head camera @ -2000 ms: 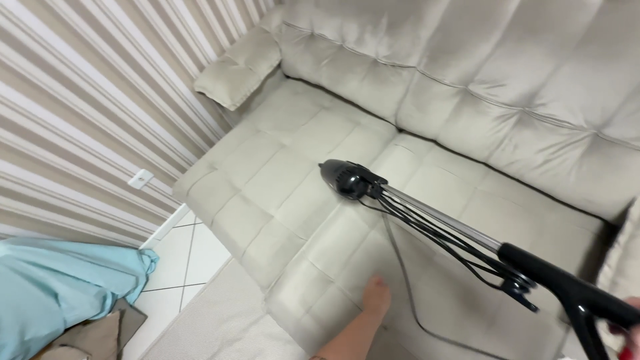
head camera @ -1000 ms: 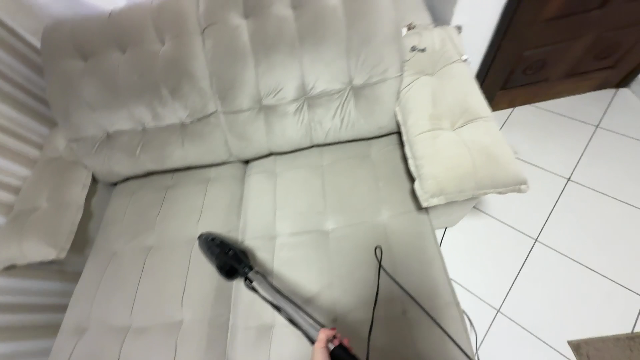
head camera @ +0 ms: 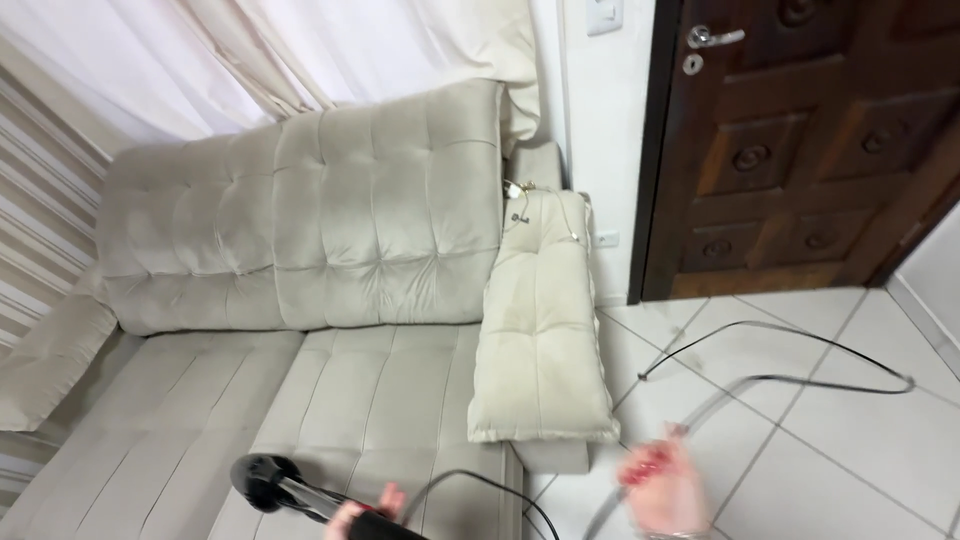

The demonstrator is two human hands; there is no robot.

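A black stick vacuum cleaner (head camera: pixel 262 480) with a metal tube is over the seat of a beige tufted sofa (head camera: pixel 375 397), low in the view. At the bottom edge, my left hand (head camera: pixel 367 514) is closed around its black handle section; the rest of the handle is cut off by the frame. Farther right, over the tiled floor, my right hand (head camera: pixel 664 480) is blurred, with red nails and its fingers curled on the black power cord (head camera: pixel 832 381). The cord runs past this hand and loops across the tiles. Another stretch of cord arches over the sofa seat.
A padded armrest (head camera: pixel 540 322) stands between the seat and the floor, with a thin cable and small items (head camera: pixel 519 219) on it. Behind the sofa hang light curtains (head camera: pixel 390 45). A dark wooden door (head camera: pixel 757 150) is at the upper right, beside a wall outlet (head camera: pixel 606 239).
The view has swung right to the door and floor. My left hand, apart from the vacuum two seconds ago, now holds it. My right hand has gone from the handle to the cord.
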